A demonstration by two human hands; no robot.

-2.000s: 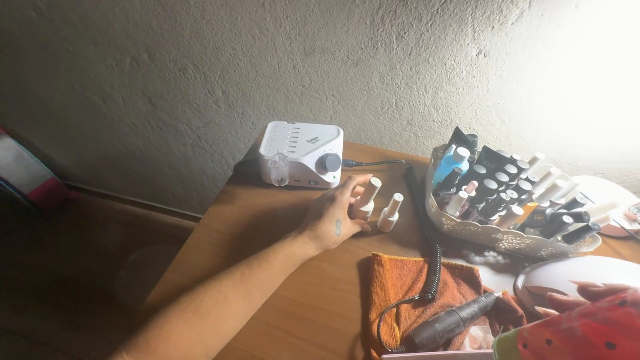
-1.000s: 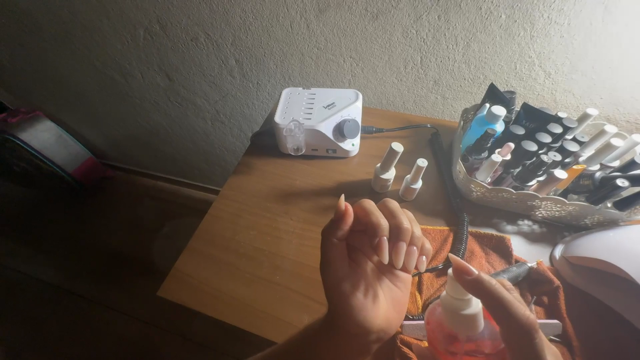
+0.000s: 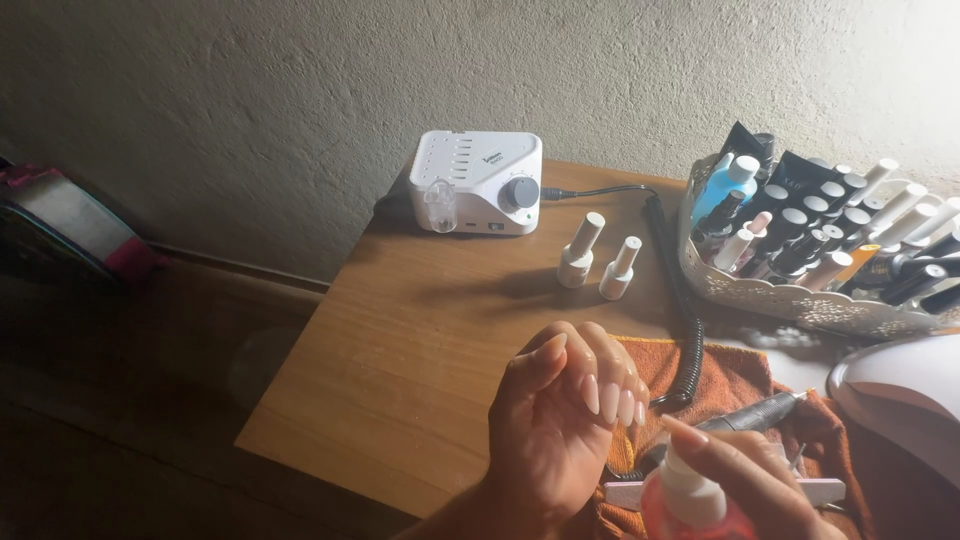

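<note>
My left hand (image 3: pixel 566 420) is raised palm up over the table, its fingers curled inward with nothing in them, long pale nails showing. Just right of it, my right hand (image 3: pixel 757 480) grips a pump bottle (image 3: pixel 686 499) of pink liquid with a white top, the index finger at the nozzle. Two white nail polish bottles, a taller one (image 3: pixel 576 255) and a shorter one (image 3: pixel 620 270), stand upright beyond my hands. Under and beside the pump bottle lie an orange cloth (image 3: pixel 727 367), a black nail drill handpiece (image 3: pixel 754 414) and a nail file (image 3: pixel 823 491), partly hidden.
A white nail drill control box (image 3: pixel 480 184) stands at the back, joined to a black coiled cord (image 3: pixel 675 300). A white lacy basket (image 3: pixel 795 304) of polish bottles is at right, a white rounded device (image 3: pixel 900 397) below it. The wooden table's (image 3: pixel 360 375) left edge drops to dark floor.
Two seconds ago my left hand was at the white polish bottles; it has since let go and come back toward me. My right hand has come into view holding the pump bottle.
</note>
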